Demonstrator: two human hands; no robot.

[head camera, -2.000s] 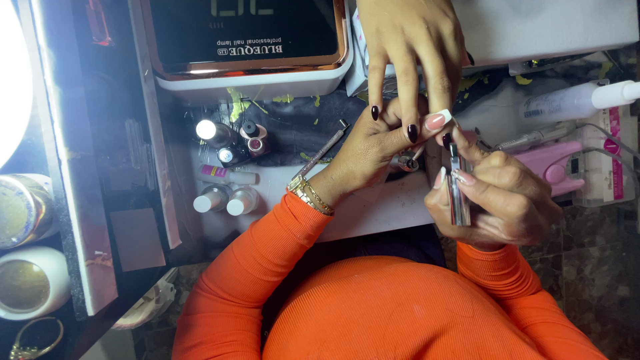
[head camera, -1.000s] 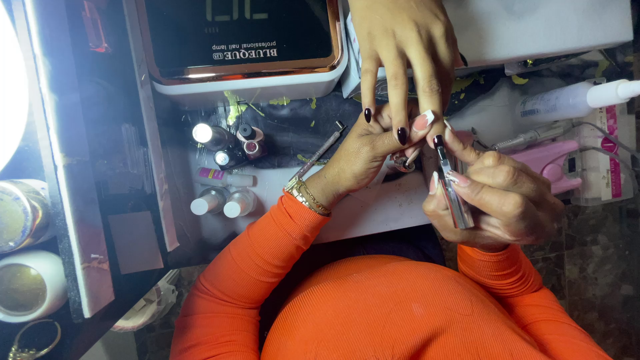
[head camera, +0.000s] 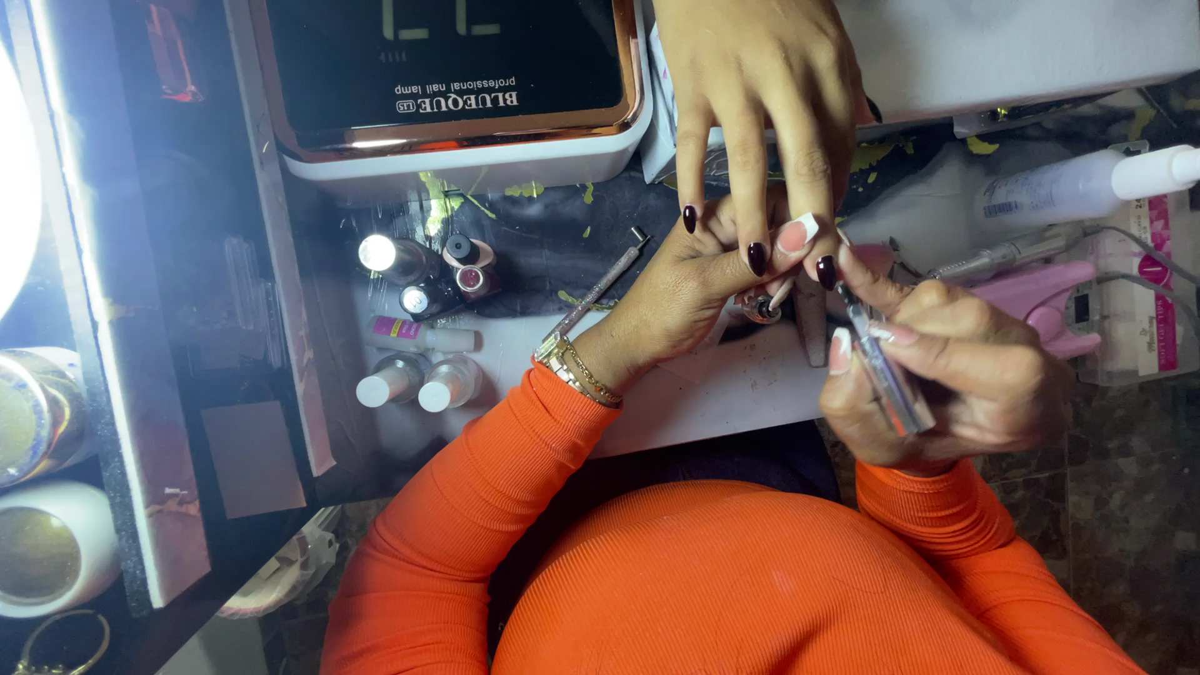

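Note:
My left hand (head camera: pixel 698 281) holds a finger of another person's hand (head camera: pixel 769 84), which reaches in from the top with dark polished nails. My left thumb, with a white-tipped nail, lies against that finger. In my right hand (head camera: pixel 956 366) is a slim brush with a clear handle (head camera: pixel 886 366), gripped between thumb and fingers. Its dark tip is at or close to the dark nail (head camera: pixel 825 272) of the held finger; whether it touches is unclear. Below the held finger, a small open bottle (head camera: pixel 757 309) shows partly beside my left hand, and a nail file (head camera: pixel 811 323) lies near it.
A nail lamp (head camera: pixel 450 94) stands at the upper left. Several polish bottles (head camera: pixel 398 260) and two white-capped bottles (head camera: pixel 450 382) stand left of my wrist. A glittery tool (head camera: pixel 600 286) lies behind my wrist. A pink device (head camera: pixel 1041 300) and a clear bottle (head camera: pixel 1041 187) are at right.
The lamp's display has changed. My left hand still holds the other person's finger, and the brush stays in my right hand near the same nail.

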